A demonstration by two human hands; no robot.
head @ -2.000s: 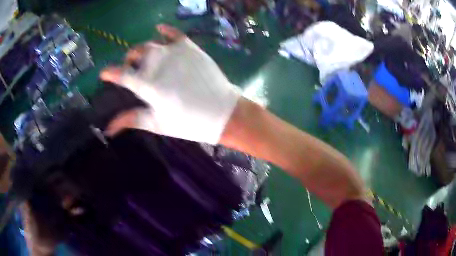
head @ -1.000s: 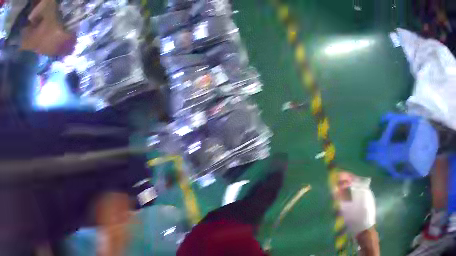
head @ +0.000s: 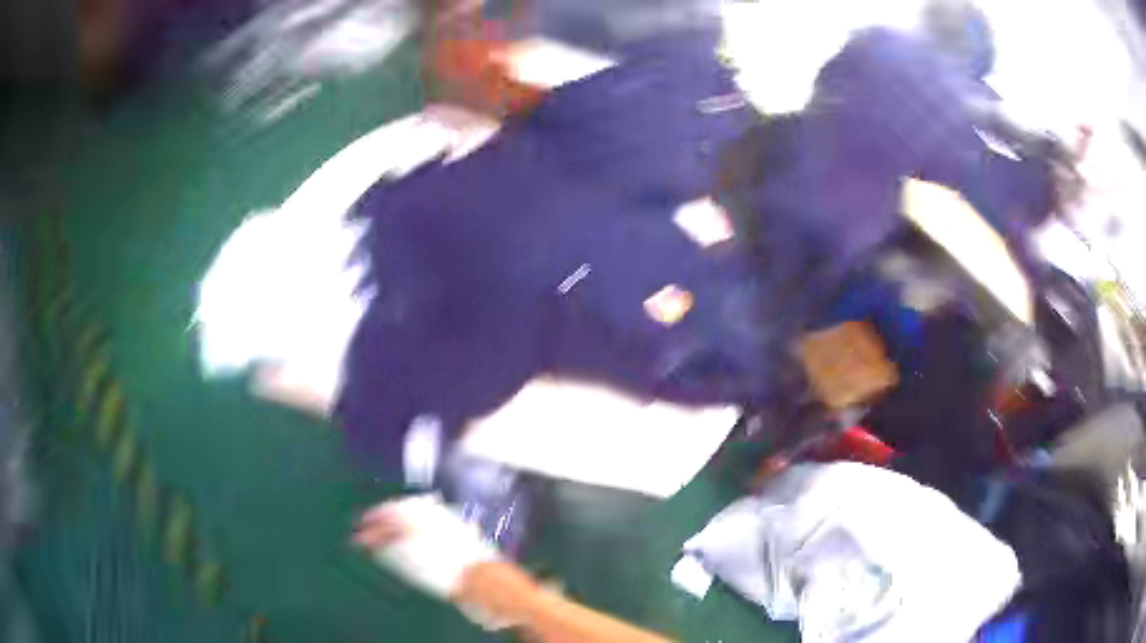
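My right hand (head: 421, 543), in a white wrap with bare fingertips, is small and blurred at the lower middle left. Its forearm comes from the bottom edge. I cannot tell whether the fingers hold anything. Navy garments (head: 503, 264) with small white tags lie in a wide pile above and beyond the hand. White cloth (head: 277, 302) shows under their left side. A white sheet or panel (head: 603, 433) lies at the pile's near edge. My left hand is not in view.
A pale bulging cloth or sack (head: 867, 553) is at the lower right. An orange-brown piece (head: 848, 364) and mixed dark items are at the right. Green floor with yellow-black tape (head: 113, 427) runs down the left. An orange-red shape (head: 471, 57) is at the top. Everything is strongly blurred.
The view has swung to the right, away from the dark hanging garments and packets, onto the navy pile. The blue stool has left the view. My wrapped hand now shows further left in the picture.
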